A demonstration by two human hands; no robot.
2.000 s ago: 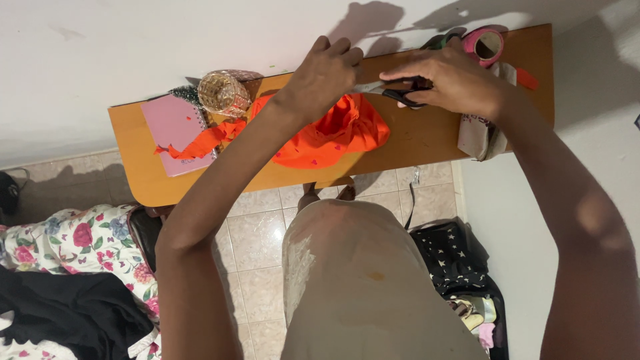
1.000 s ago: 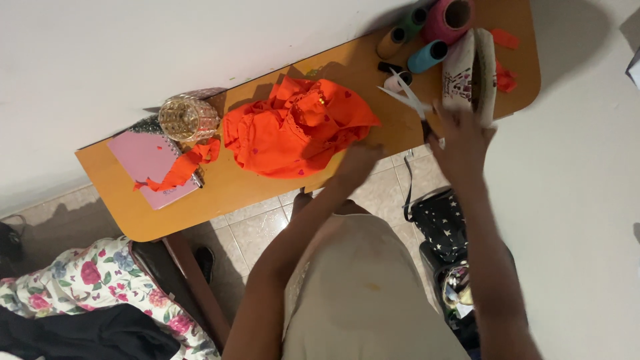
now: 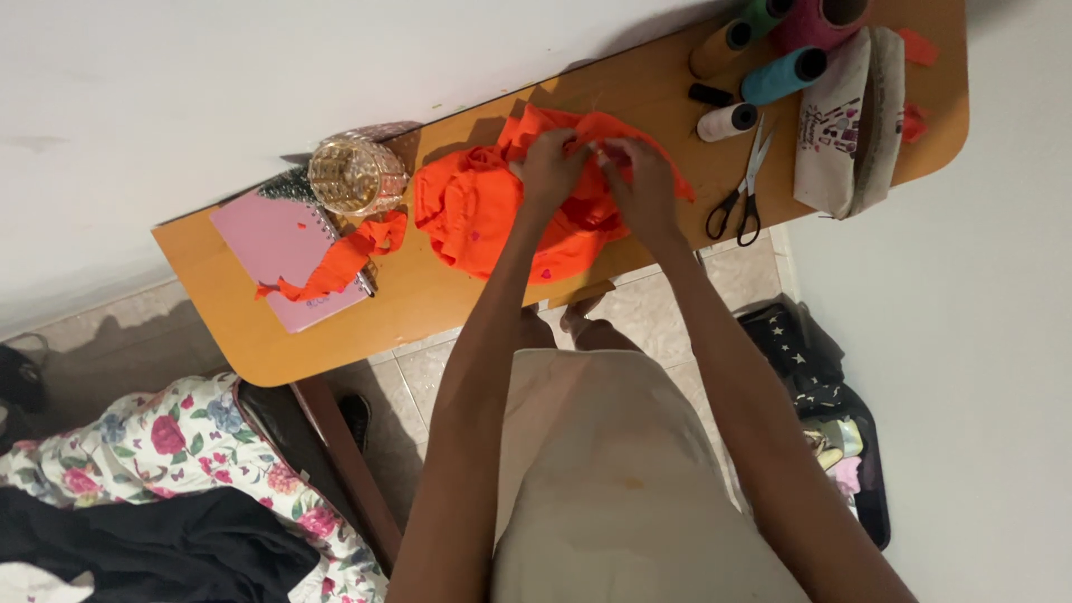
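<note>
Bunched orange fabric (image 3: pixel 477 209) with small dark pink marks lies on the wooden desk (image 3: pixel 452 301). Both hands are at its upper part: my left hand (image 3: pixel 553 167) has its fingers bent over the cloth, and my right hand (image 3: pixel 641 188) pinches at a small spot close to the left fingertips. What exactly the fingertips pinch is too small to tell. Black-handled scissors (image 3: pixel 746 188) lie on the desk to the right of the fabric, blades partly apart, touched by neither hand.
Thread spools, one blue (image 3: pixel 779 77) and one white (image 3: pixel 724 123), stand or lie by a fabric pouch (image 3: pixel 829 134) at the right. At the left are a woven basket (image 3: pixel 356 177) and a pink spiral notebook (image 3: pixel 268 251) under an orange fabric strip (image 3: pixel 339 264). A wall runs behind.
My right hand held the scissors two seconds ago; they now lie on the desk by the pouch, and that hand has moved left to the orange fabric. My left hand has moved up onto the fabric.
</note>
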